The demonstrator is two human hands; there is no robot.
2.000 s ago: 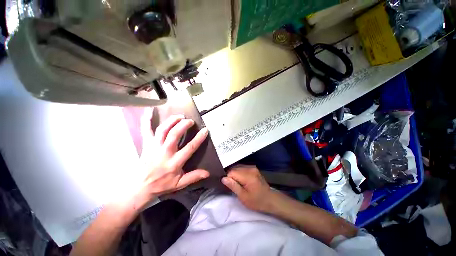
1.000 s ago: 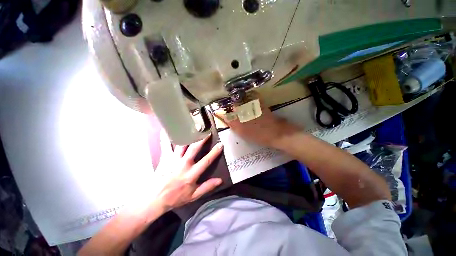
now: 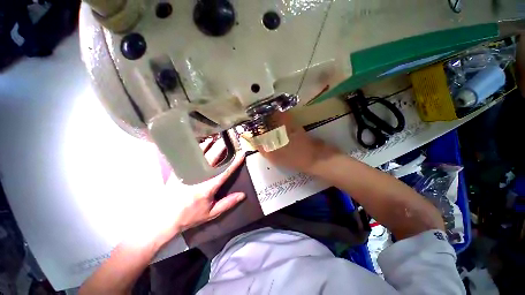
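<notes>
A dark brown fabric panel (image 3: 233, 204) lies on the table below the sewing machine head (image 3: 230, 57) and hangs over the front edge towards the lap. My left hand (image 3: 201, 199) lies on the panel with its fingers apart, the fingertips partly hidden by the cream guard (image 3: 179, 147). My right hand (image 3: 296, 151) is beside the presser foot area (image 3: 265, 129); its fingers are hidden behind the metal parts and a clear yellowish piece, so I cannot tell what they hold.
Black-handled scissors (image 3: 375, 121) lie on the table right of my right hand. Further right are a yellow box (image 3: 433, 92) and a pale blue thread cone (image 3: 482, 86). A blue crate (image 3: 460, 201) with scraps and clear bags is below the table at the right. Printed scale marks run along the front edge.
My right hand has moved from the panel's front edge up to the needle area. My left hand has moved slightly forward under the guard. The view has shifted, showing more of the machine head.
</notes>
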